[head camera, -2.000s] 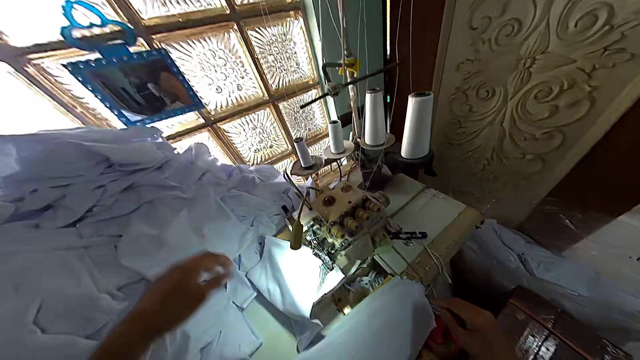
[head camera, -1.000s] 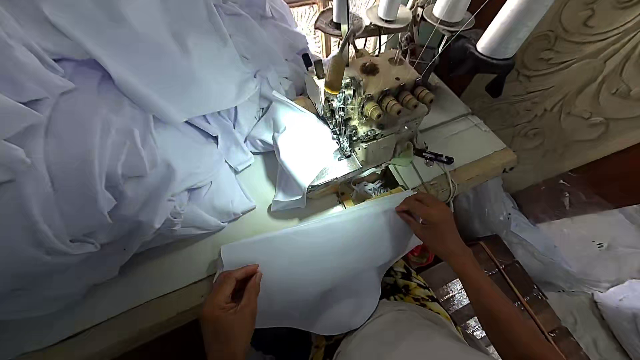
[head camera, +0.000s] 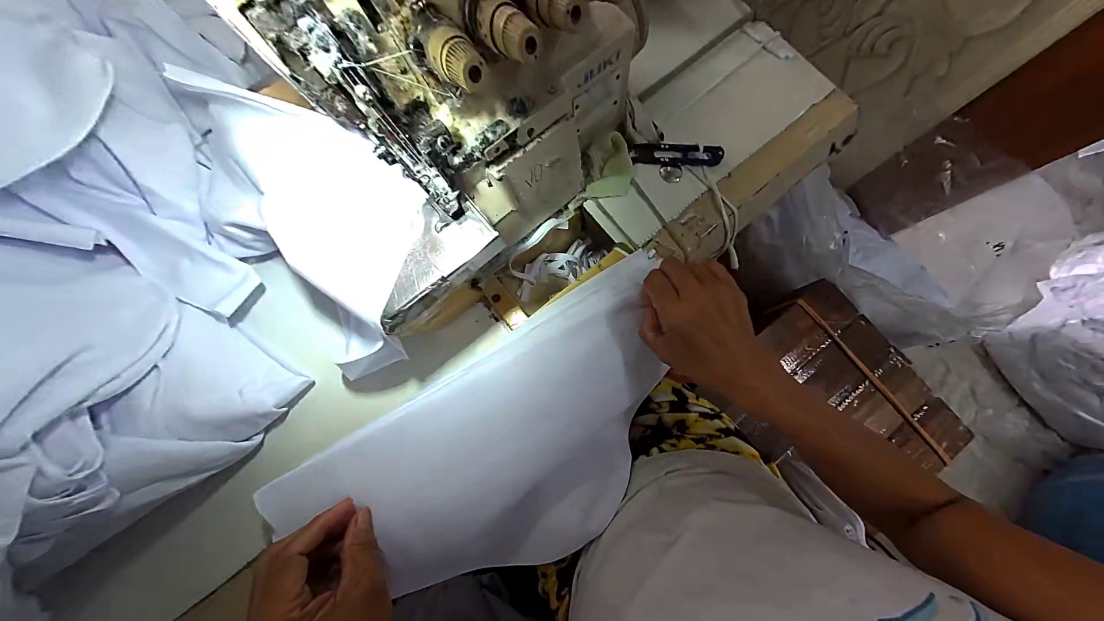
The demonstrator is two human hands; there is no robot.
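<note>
A white fabric panel (head camera: 483, 431) lies across the table's front edge and hangs toward my lap. My right hand (head camera: 699, 315) pinches its upper right corner near the sewing machine. At the panel's lower left end is my left hand (head camera: 323, 565), thumb and fingertips together on the fabric's edge. Beyond the panel stands a Juki overlock sewing machine (head camera: 552, 129) with thread tension dials (head camera: 453, 56). Another white fabric piece (head camera: 336, 207), brightly lit, lies beside the needle area, its near end on the table.
A large pile of white fabric (head camera: 103, 328) covers the left of the white table (head camera: 336, 414). Thread snippers (head camera: 677, 155) lie on the machine's right side, near a loose cord (head camera: 724, 216). A brown tiled object (head camera: 862, 379) and plastic bags (head camera: 828, 233) are at the right.
Two seconds ago my left hand was raised over the fabric pile; it has come down to the panel's left end. The view has tilted down and closer to the machine.
</note>
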